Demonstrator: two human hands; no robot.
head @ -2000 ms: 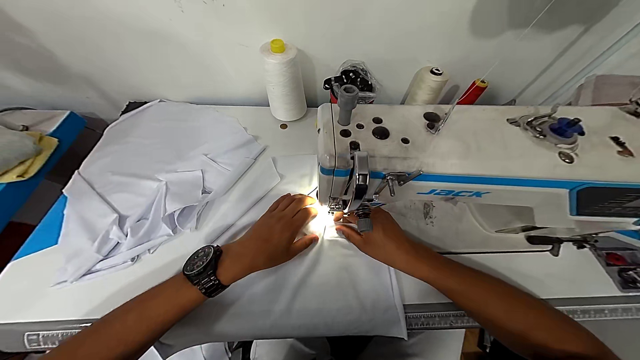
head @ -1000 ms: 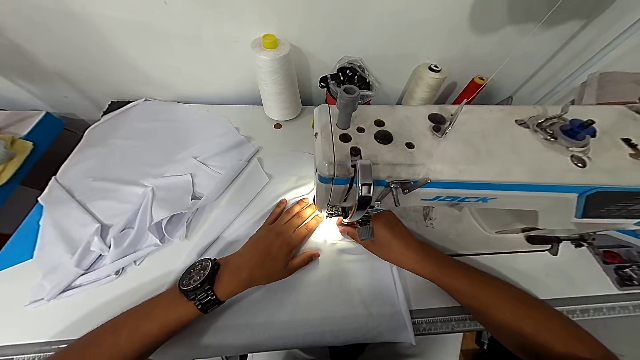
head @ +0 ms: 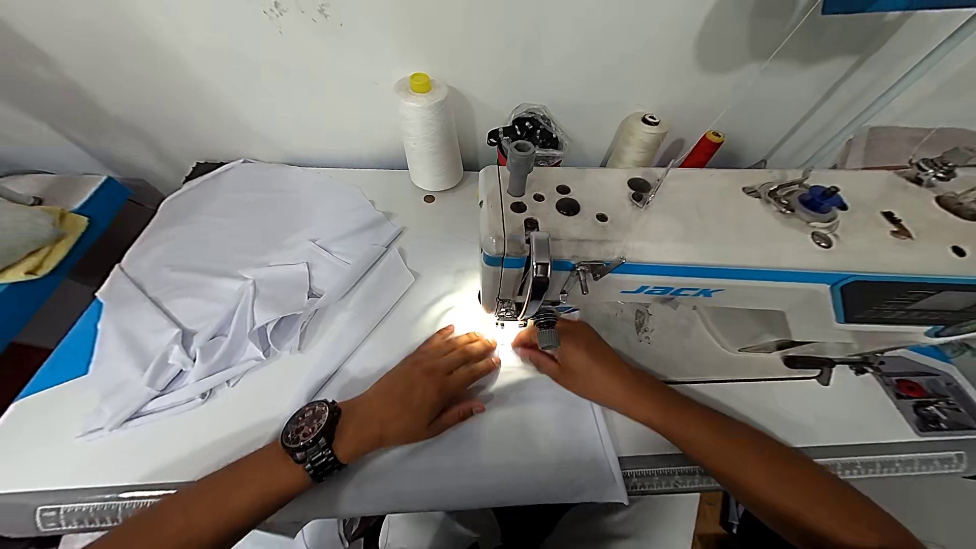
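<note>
A Jack sewing machine (head: 747, 236) has its lit needle area and presser foot (head: 509, 311) over white fabric (head: 488, 457). My left hand (head: 427, 385) lies palm down on this fabric, fingers spread, fingertips just left of and in front of the foot. Just right of the foot, my right hand (head: 576, 358) has bent fingers at the fabric; the machine's grey knob (head: 547, 335) partly covers them, and whether they pinch the cloth is unclear. The fabric hangs over the table's front edge. Glare hides the needle and stitches. A black wristwatch (head: 311, 435) is on my left wrist.
Crumpled white fabric (head: 244, 221) lies at the left. Behind stand a white thread cone (head: 431, 141), a cream cone (head: 637, 141) and a red spool (head: 702, 149). A ruler strip (head: 892, 463) runs along the front edge. A parts tray (head: 923, 396) sits at the right.
My left hand was beside the presser foot with its fingers pointing up and right; it now lies slightly lower, its fingers pointing more to the right. My right hand stays near the foot.
</note>
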